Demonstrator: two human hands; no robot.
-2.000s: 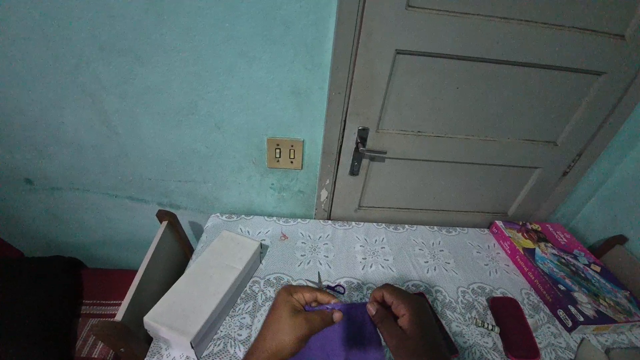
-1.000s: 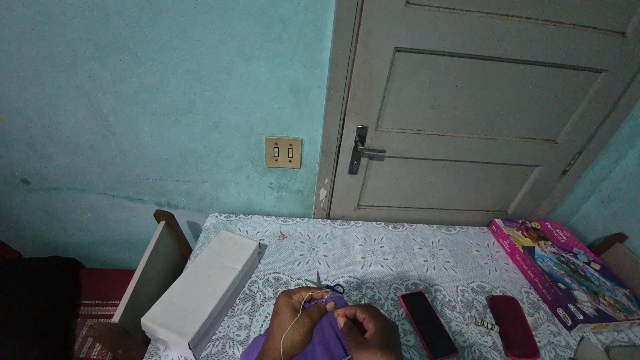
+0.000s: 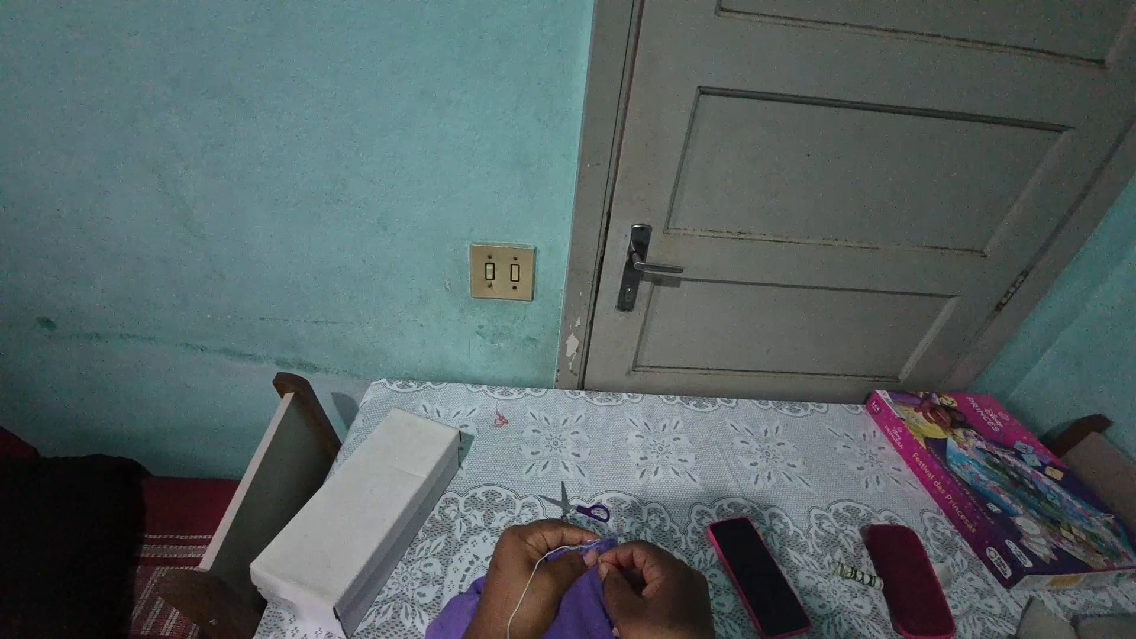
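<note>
Purple fabric (image 3: 581, 608) hangs between my two hands at the bottom centre. My left hand (image 3: 537, 568) pinches its upper edge, and a pale thread (image 3: 525, 590) runs down over that hand. The fingertips of my right hand (image 3: 652, 586) meet at the same edge, close to the left fingers; whether they hold a needle is too small to tell. Just beyond the hands, scissors with purple handles (image 3: 593, 512) lie on the lace tablecloth (image 3: 661, 448), blades spread.
A white box (image 3: 364, 515) lies at the left. To the right are a phone in a pink case (image 3: 759, 577), a dark red case (image 3: 910, 581), a small patterned item (image 3: 859, 577) and a pink game box (image 3: 1003, 488). A red thread scrap (image 3: 500, 419) lies near the back.
Since two seconds ago, my right hand has moved left, off the phone it partly covered. The pale thread shows over my left hand, as it did one second ago.
</note>
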